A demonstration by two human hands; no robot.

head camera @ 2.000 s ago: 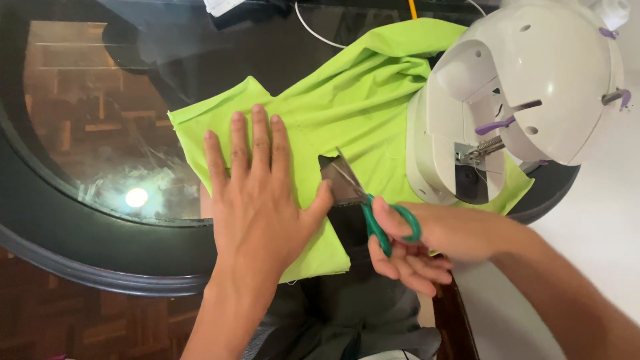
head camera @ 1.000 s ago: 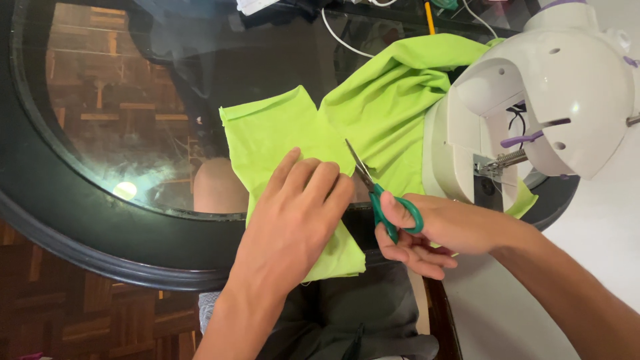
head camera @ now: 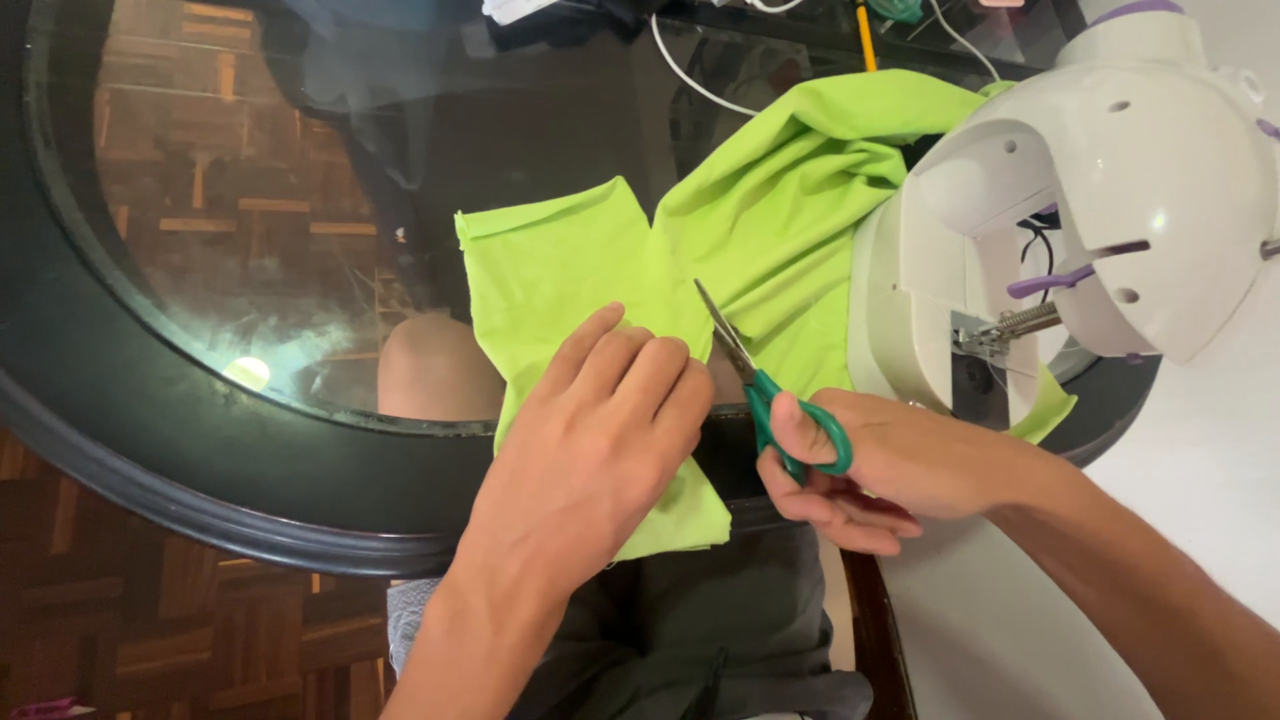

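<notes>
Lime-green fabric (head camera: 560, 260) lies on the glass-topped table, its left part narrowing under my left hand and its bunched right part reaching the sewing machine. My left hand (head camera: 620, 420) grips the fabric with curled fingers; the fingertips are partly hidden. In my right hand (head camera: 850, 460) are scissors with green handles (head camera: 760, 400), thumb and fingers at the loops. The narrow blades point up and left, beside the fabric edge just right of my left hand. Whether they are between fabric layers I cannot tell.
A white sewing machine (head camera: 1130, 180) with purple parts stands on the right, fabric around its base. The table's dark rounded rim (head camera: 250, 510) runs along the near side. A white cable (head camera: 685, 75) and a yellow pencil-like stick (head camera: 865, 38) lie at the back.
My left hand lay flat with spread fingers on the fabric and is now curled, gripping it. The dark gap at the scissors in the oldest frame is narrower. The view has shifted somewhat.
</notes>
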